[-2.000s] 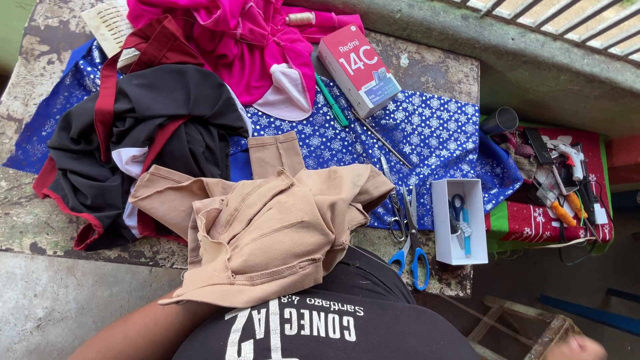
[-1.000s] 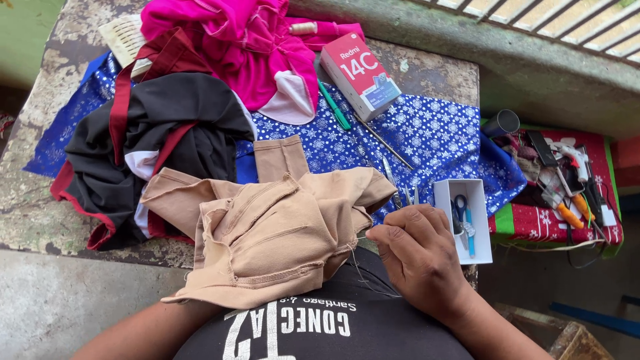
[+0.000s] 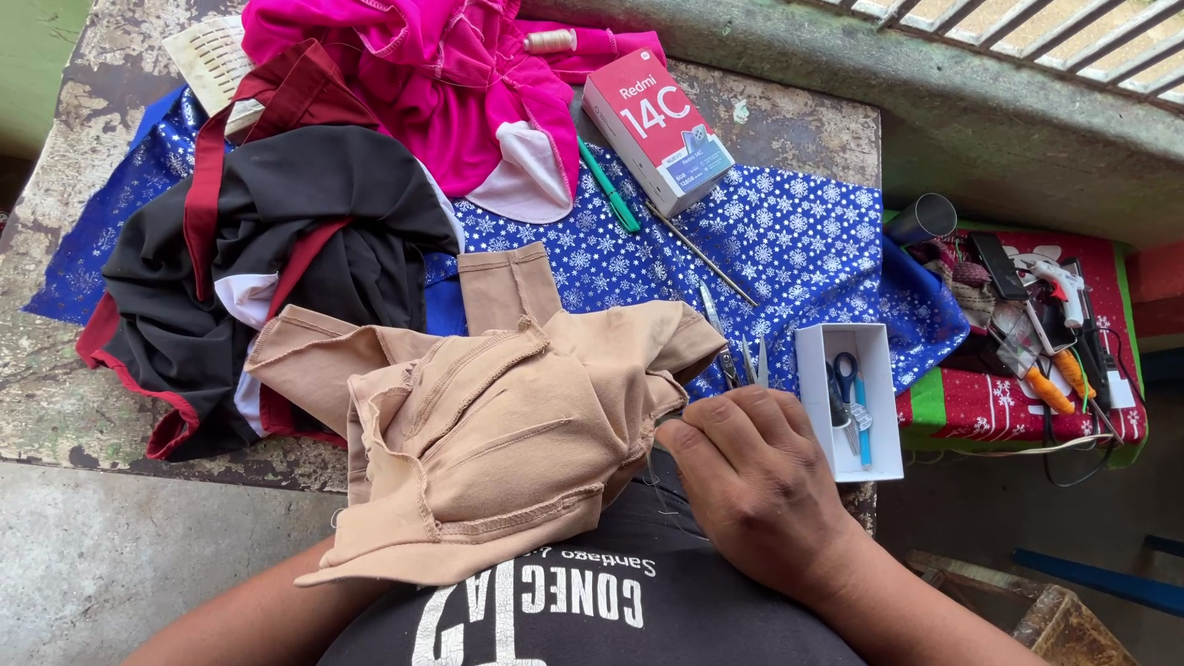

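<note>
A beige sewn garment [image 3: 518, 425] with its seams showing lies bunched over my lap and the table edge. My left forearm runs under it, and the garment hides my left hand. At the garment's right edge is my right hand [image 3: 763, 486], fingers curled and thumb against the forefinger; what is pinched there is too small to tell. Loose thread hangs just below those fingers. Beyond the knuckles the blades of scissors [image 3: 754, 361] stick out, their handles hidden by my hand. Metal shears or a similar tool [image 3: 717, 328] lie beside them on blue snowflake cloth [image 3: 795, 250].
A black and dark red garment [image 3: 305, 240] lies left, a magenta garment [image 3: 444, 102] behind it. Near the back are a thread spool [image 3: 550, 41], phone box [image 3: 657, 129], green pen [image 3: 609, 185] and thin metal rod [image 3: 703, 254]. Right stands a white box [image 3: 849, 402] holding small scissors.
My right hand, off to the lower right two seconds ago, has come to the garment's right edge and covers the blue scissor handles seen before. The beige garment has stayed nearly in place.
</note>
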